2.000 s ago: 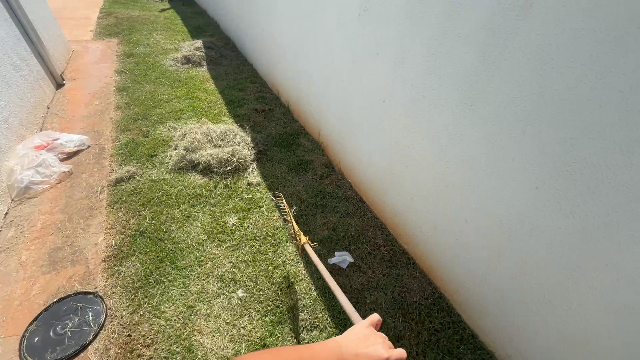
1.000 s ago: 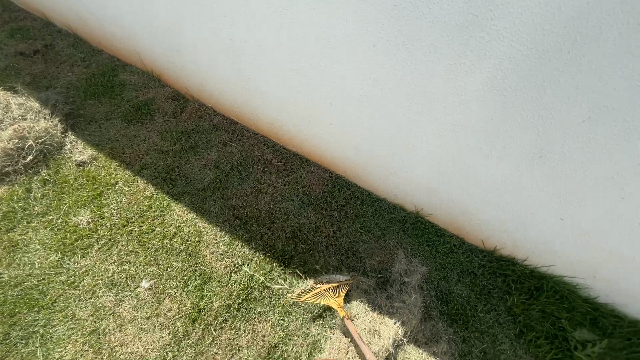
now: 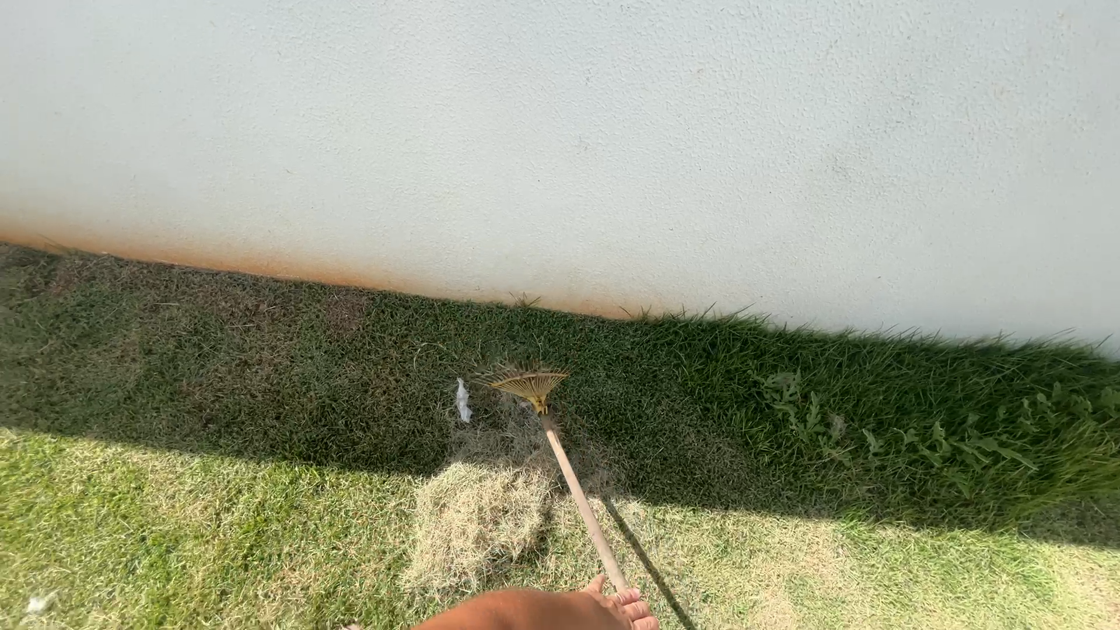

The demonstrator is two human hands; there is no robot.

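My left hand (image 3: 619,605) reaches in from the bottom edge, its fingers around the wooden handle of a rake (image 3: 582,503). The rake's yellow fan-shaped head (image 3: 530,383) rests on the shaded grass near the foot of the wall, its tines spread towards the wall. Just left of the head lies a crumpled white scrap (image 3: 463,401). A heap of dry grass clippings (image 3: 479,525) sits left of the handle, mostly in sunlight, with looser clippings reaching into the shade. My right hand is out of view.
A white textured wall (image 3: 560,157), stained orange low down, runs across the far side. Taller grass and leafy weeds (image 3: 814,420) grow against its base at the right. Sunlit lawn (image 3: 192,542) spans the near side. A small pale scrap (image 3: 39,604) lies at the lower left.
The view has swung round towards the wall. Since a second ago the rake head has moved off the clippings' near edge to grass closer to the wall. My left hand shows again.
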